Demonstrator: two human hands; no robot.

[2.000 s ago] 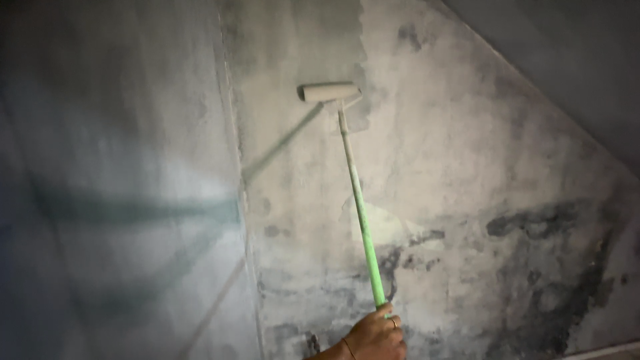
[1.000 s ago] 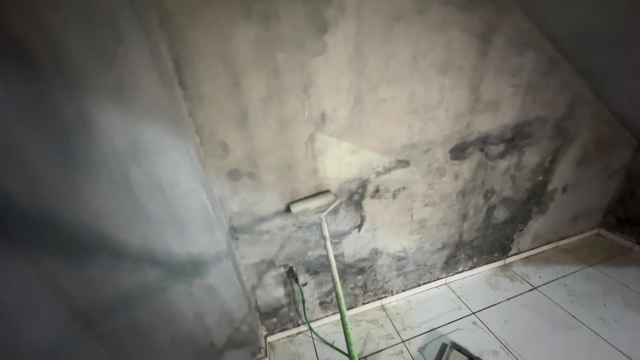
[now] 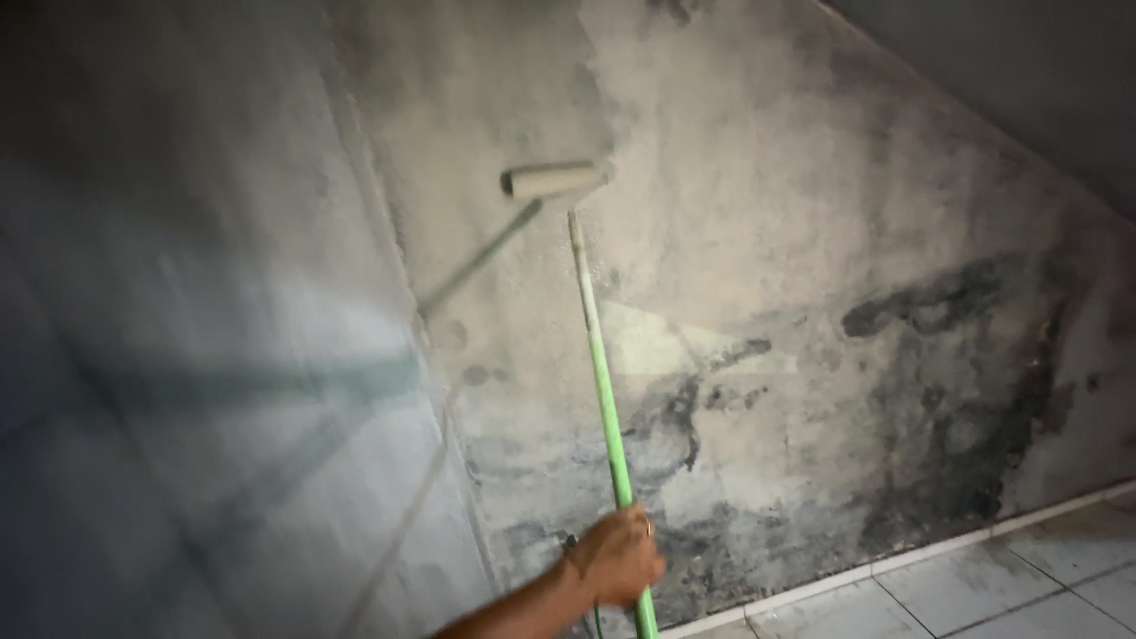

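Observation:
My left hand (image 3: 621, 555), with a ring on one finger, is closed around the green pole (image 3: 608, 399) of a paint roller. The forearm comes in from the bottom left. At the pole's far end, the pale roller sleeve (image 3: 555, 180) lies nearly level against the stained plaster wall (image 3: 710, 222), close to the left wall corner. A darker grey patch with a ragged right edge covers the wall around and above the roller. The pole's lower end runs out of the frame, and my right hand is not in view.
A grey side wall (image 3: 222, 311) meets the stained wall at the left and bears shadows. Dark blotches (image 3: 932, 297) mark the stained wall's lower part. A sloping edge crosses the upper right. White skirting (image 3: 816, 586) and floor tiles (image 3: 967, 590) lie at the lower right.
The roller has moved up the wall from its low place one second ago. My left hand, out of view then, shows again on the pole. The view has tilted up.

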